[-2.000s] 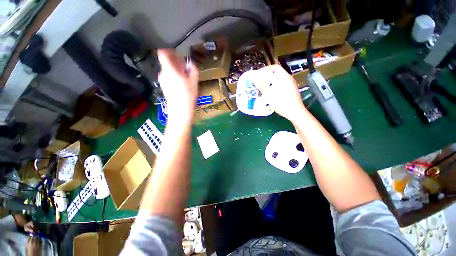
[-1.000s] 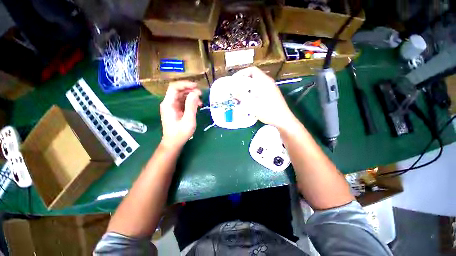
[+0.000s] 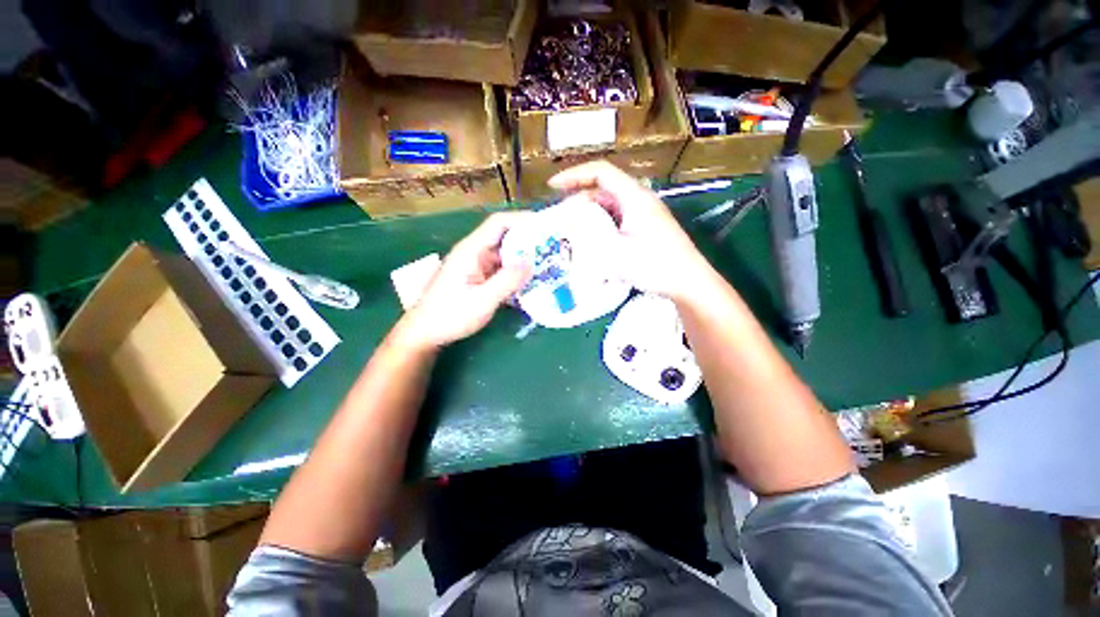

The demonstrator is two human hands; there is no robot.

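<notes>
The white housing half [image 3: 587, 275] is in both hands above the bench, its inside facing up with a bright blue part and fine wires. My left hand [image 3: 473, 285] is at its left edge, fingers over the rim near the wires. My right hand [image 3: 636, 235] grips its upper right side. The matching white cover [image 3: 649, 350] with dark round spots lies on the green bench just below and right, partly behind my right forearm. Whether my left fingers also pinch a wire is too small to tell.
An open brown carton [image 3: 154, 362] and a perforated strip [image 3: 250, 283] lie left. A white card [image 3: 416, 278] lies beside my left hand. Parts boxes [image 3: 421, 193] and a blue basket [image 3: 290, 145] line the back. An electric screwdriver [image 3: 794, 247] hangs right, near a dark slim tool [image 3: 877, 235].
My left hand has come from the back left, open beside the housing a second ago, onto its left edge. My right hand still holds the housing. The view has swung left.
</notes>
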